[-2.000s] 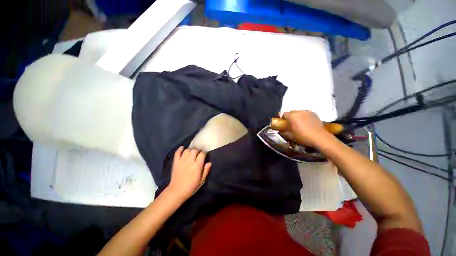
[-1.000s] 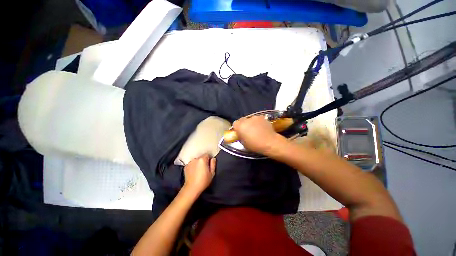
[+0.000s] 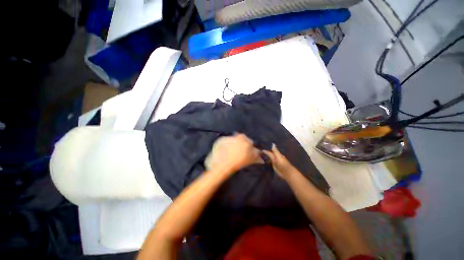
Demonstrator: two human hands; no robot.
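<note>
The black garment point(image 3: 188, 124) lies draped over the end of the long white buck point(image 3: 109, 165). My left hand point(image 3: 236, 151) is at the opening in the cloth, its fingers curled and blurred. The beige pad point(image 3: 216, 151) shows beside it, partly hidden by the hand. My right hand point(image 3: 277, 160) is close on its right, with fingertips at the cloth edge, pinching it. The steam iron point(image 3: 361, 142) stands away from both hands at the right end of the table, at the iron rest point(image 3: 371, 110). The drawcord point(image 3: 227, 90) sticks out from the garment's far edge.
A narrow sleeve board point(image 3: 152, 84) stands at the back left of the white table point(image 3: 300, 76). A blue plastic object point(image 3: 269, 33) lies beyond the far edge. Hoses point(image 3: 394, 91) hang to the iron at the right. Red cloth point(image 3: 399, 202) is at the near right corner.
The iron has moved right, off the garment, and my right hand has let go of it and come to the cloth. My left hand has moved up and right. The view has shifted.
</note>
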